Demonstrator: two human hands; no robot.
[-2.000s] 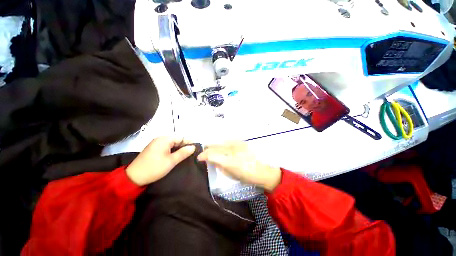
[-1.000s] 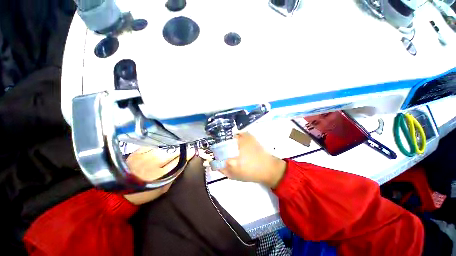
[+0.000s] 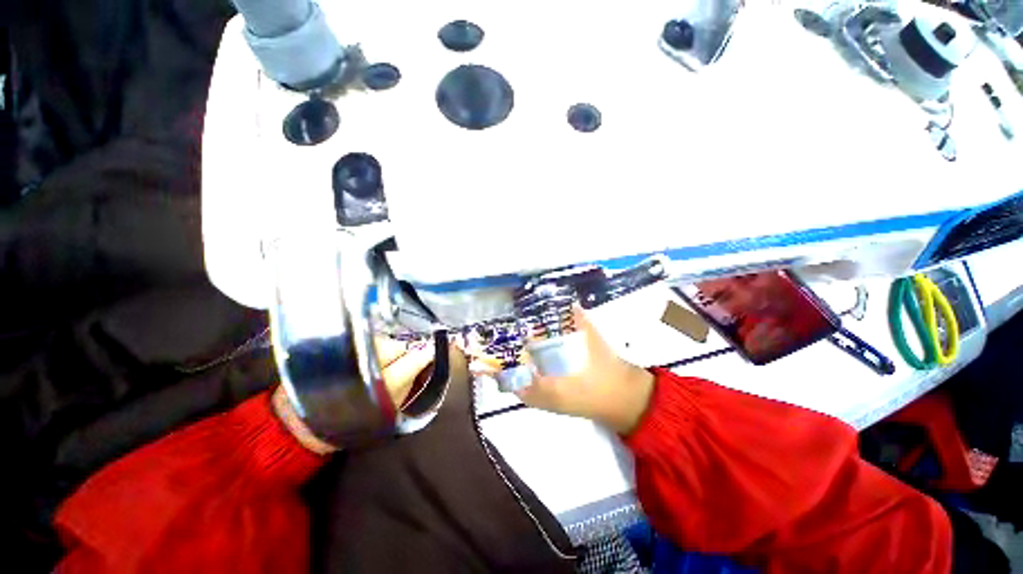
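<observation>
The dark brown cloth (image 3: pixel 421 482) hangs from the needle area over the table's front edge, with a thin pale line along its right edge. The white sewing machine head (image 3: pixel 583 168) covers much of the view. My left hand (image 3: pixel 406 370) is at the cloth's upper end, partly hidden behind the shiny curved guard (image 3: pixel 325 336). My right hand (image 3: pixel 589 379) is beside the metal needle area (image 3: pixel 505 336), its fingertips partly hidden by the tension knob (image 3: pixel 558 354). I cannot tell whether its fingers grip the cloth.
A phone (image 3: pixel 763 317) lies under the machine arm, with a slim black tool (image 3: pixel 864 350) and a small tan card (image 3: pixel 684 322) beside it. Green and yellow loops (image 3: pixel 923 323) lie at the table's right end. More dark cloth (image 3: pixel 112 292) lies at the left.
The view has moved closer over the machine head, which now hides parts of both hands. Both hands have moved from the table's front part to the needle area, with the cloth's upper end.
</observation>
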